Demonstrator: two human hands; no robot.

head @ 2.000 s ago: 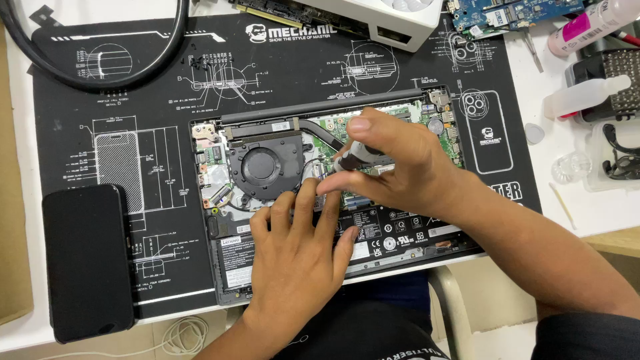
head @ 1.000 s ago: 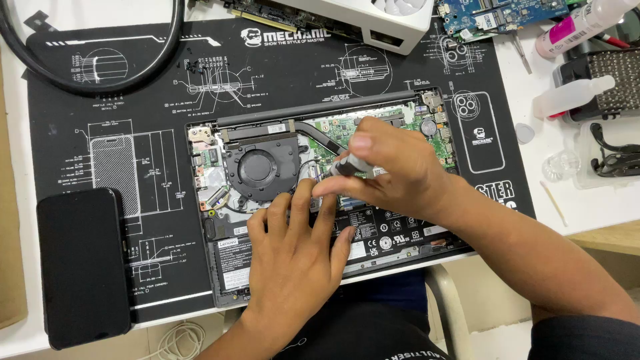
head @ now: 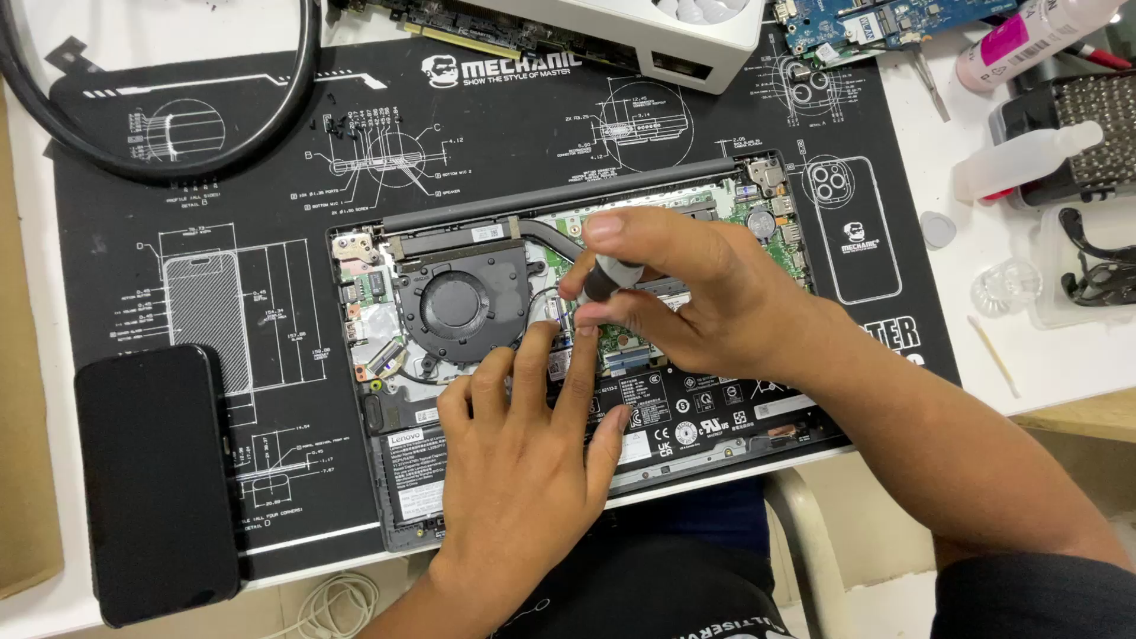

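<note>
An opened Lenovo laptop base [head: 586,497] lies on a black printed work mat, its inside facing up. A cooling fan [head: 454,303] is at its left, a green circuit board [head: 710,200] at its right, and a black battery [head: 408,470] along the near side. My right hand [head: 692,284] grips a screwdriver [head: 608,277] by its dark and grey handle over the board's middle; the tip is hidden. My left hand [head: 532,444] rests over the battery with fingers spread, its fingertips on the parts just right of the fan, close to the screwdriver.
A black smartphone [head: 158,484] lies at the left. Loose screws [head: 337,124] and a black cable [head: 311,80] are at the upper left. A white cased device [head: 621,27] and a blue circuit board [head: 887,22] are at the back. Bottles [head: 1021,161], tweezers [head: 932,84] and a cotton swab [head: 994,355] lie right.
</note>
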